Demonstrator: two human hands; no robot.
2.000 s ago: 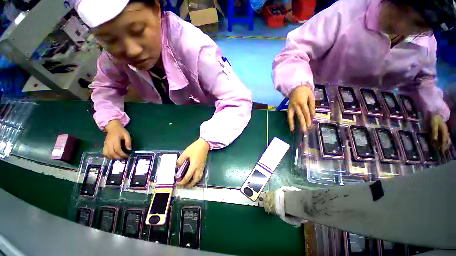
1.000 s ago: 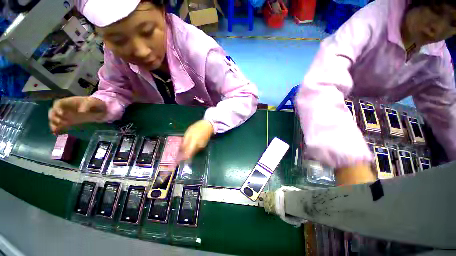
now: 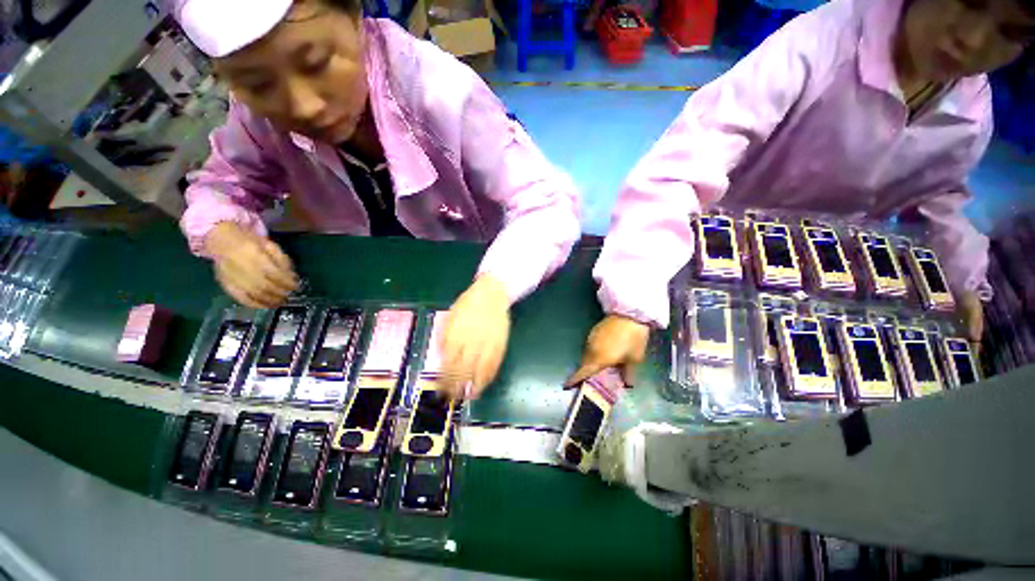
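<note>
Neither of my hands is in view. A clear blister tray (image 3: 312,524) lies on the green belt, holding two rows of phones, mostly dark side up with pink rims. Two open flip phones lie across its right part, one (image 3: 365,418) beside the other (image 3: 428,427). A worker's hand (image 3: 474,340) is over the pink half of the right one. Another person's hand (image 3: 613,346) is on the pink part of a flip phone (image 3: 582,426) at the centre, whose gold-framed half points toward me.
A grey bar (image 3: 817,465) crosses the lower right. Beyond it, a clear tray (image 3: 726,397) holds gold-framed phones. A pink block (image 3: 142,335) stands at the left. Two people in pink coats (image 3: 443,148) sit across the belt. More phones lie below the bar.
A second open phone now shows in the left tray. The left person's raised hand has come down behind the tray. The right person's arm has moved left, and that hand is now on the centre phone.
</note>
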